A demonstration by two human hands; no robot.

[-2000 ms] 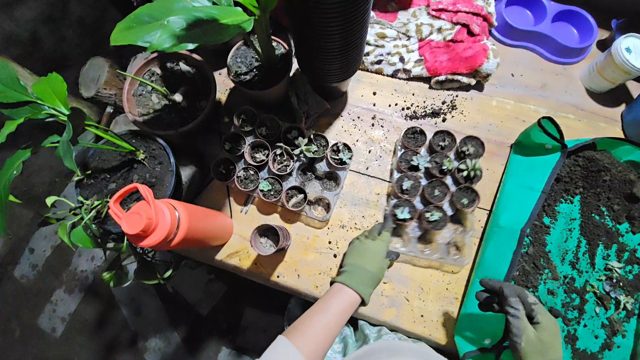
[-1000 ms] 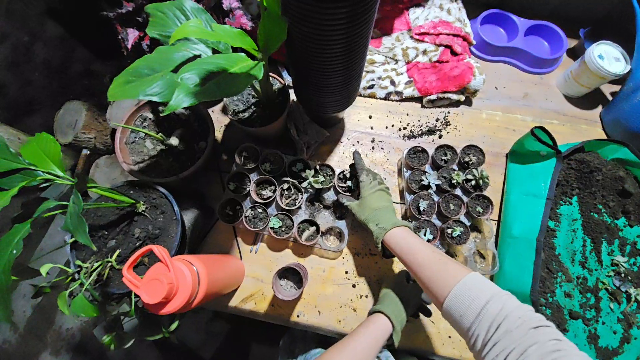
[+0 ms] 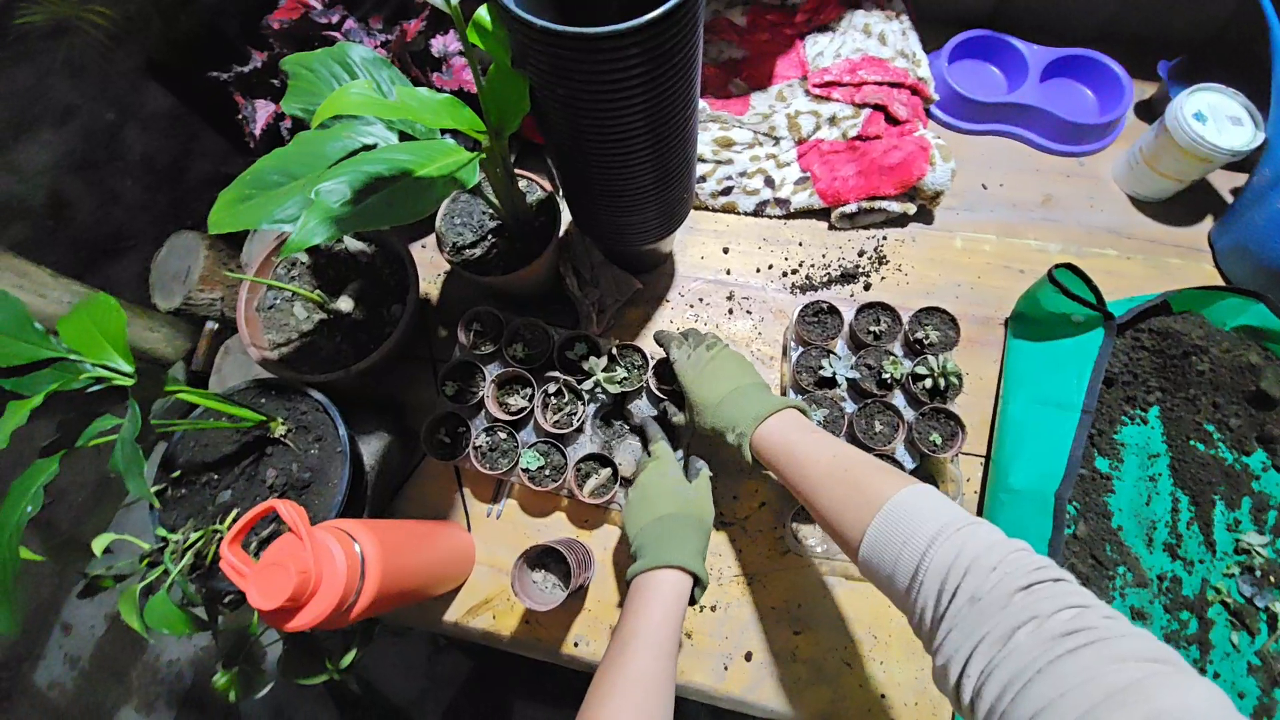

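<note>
My right hand (image 3: pixel 722 392), in a green gardening glove, has its fingers around the side of a small brown plant pot (image 3: pixel 664 381) at the right end of the left plastic tray (image 3: pixel 612 437). Just below, my left hand (image 3: pixel 668 505), gloved too, reaches its fingertips to that tray's right edge; whether they grip anything is hidden. Small pots of soil fill most of this tray, several with succulent seedlings (image 3: pixel 603 374). Another tray (image 3: pixel 943 478) of potted seedlings stands to the right, partly behind my right forearm. A nested stack of small pots (image 3: pixel 553 573) stands nearer me.
An orange bottle (image 3: pixel 400 565) lies at lower left, near larger potted plants (image 3: pixel 370 180). Behind the trays are a tall stack of black pots (image 3: pixel 615 120), a patterned cloth (image 3: pixel 860 130), a purple double bowl (image 3: pixel 1035 90) and a lidded cup (image 3: pixel 1185 145). A green soil mat (image 3: pixel 1045 400) lies right.
My right hand has moved from the green mat's edge over to the left tray. My left hand has left the right tray and now touches the left tray's right end.
</note>
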